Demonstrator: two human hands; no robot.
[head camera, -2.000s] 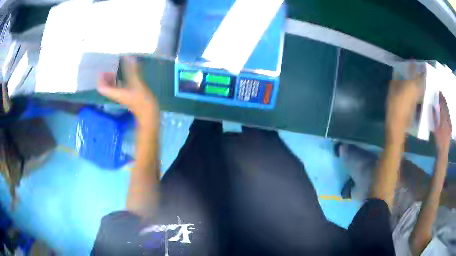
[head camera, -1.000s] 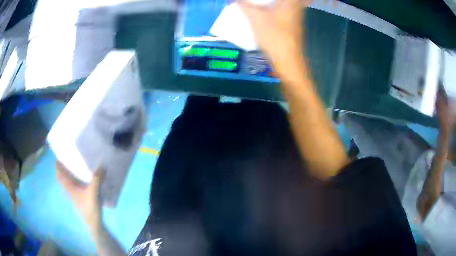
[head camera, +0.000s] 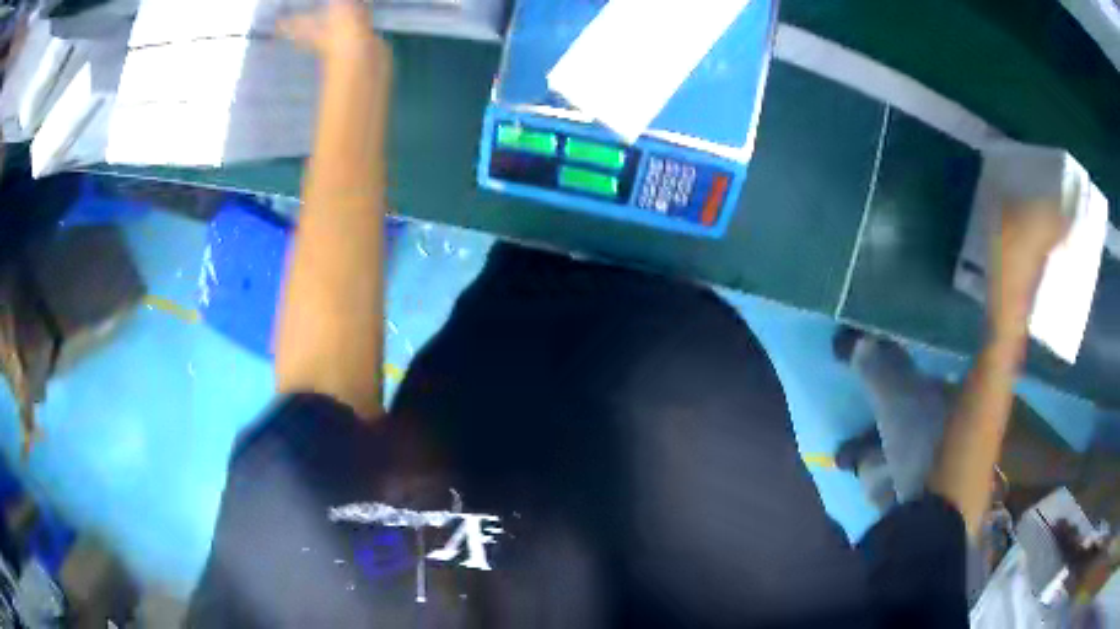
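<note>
The blue digital scale (head camera: 608, 178) sits on the green bench with its green displays lit. A white oblong carton (head camera: 651, 62) lies slantwise on its platform. My left hand (head camera: 329, 27) is at the top left, fingers apart, beside the right edge of the white cartons (head camera: 178, 80); it holds nothing visible. My right hand (head camera: 1029, 240) is blurred and lies over white cartons (head camera: 1071, 277) at the bench's right end. Its fingertips are not clear, so its grip cannot be told.
More white cartons (head camera: 62, 117) lean at the far left. The green bench (head camera: 798, 184) has a pale rail behind it. A blue plastic stool (head camera: 246, 277) stands on the light-blue floor at left. Part of another person (head camera: 1013, 590) shows at lower right.
The carton in my left hand is gone from it, and that hand has moved up to the left cartons. My right hand has left the scale and moved right to the cartons there.
</note>
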